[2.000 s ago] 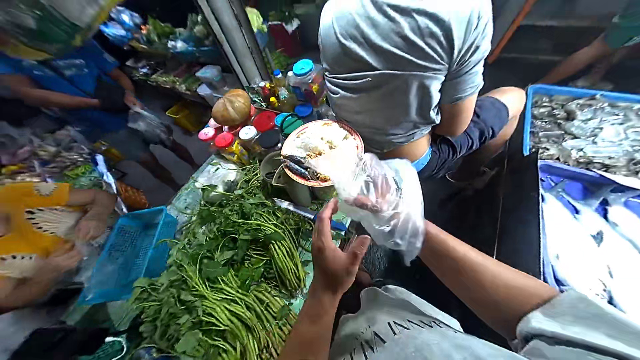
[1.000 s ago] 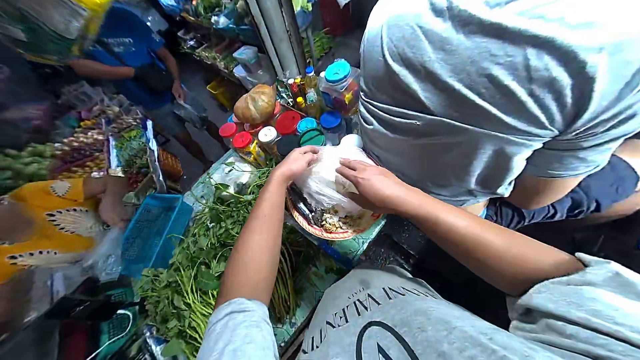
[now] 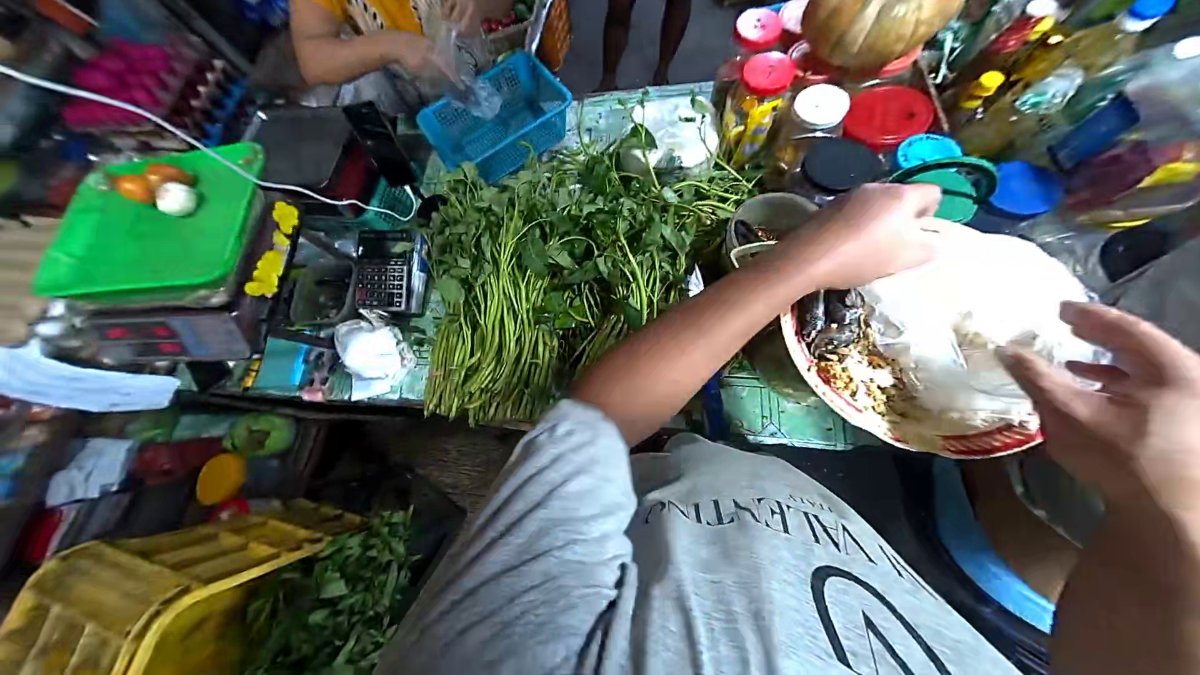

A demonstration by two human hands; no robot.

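A plate with a red patterned rim (image 3: 984, 442) holds rice, dark pieces of food (image 3: 832, 319) and brown crumbly food. A clear plastic bag (image 3: 984, 319) lies crumpled over much of it. My left hand (image 3: 877, 234) is at the far left edge of the bag, its fingers bent against the plastic; whether they grip it is hard to tell. Beside the bag's right side is my right hand (image 3: 1116, 394), fingers apart, palm partly turned to the plate, blurred. Bundles of leafy green stems (image 3: 525, 309) lie left of the plate.
Jars with red lids (image 3: 888, 116) and a squash (image 3: 877, 28) stand behind the plate. Further left are a blue basket (image 3: 497, 117), a calculator (image 3: 389, 272) and a scale with a green tray (image 3: 155, 225). A person (image 3: 375, 47) handles a plastic bag. A yellow crate (image 3: 141, 581) sits lower left.
The plastic bag was around my right hand two seconds ago; now it lies on the plate, and that hand is bare. My view has swung strongly left.
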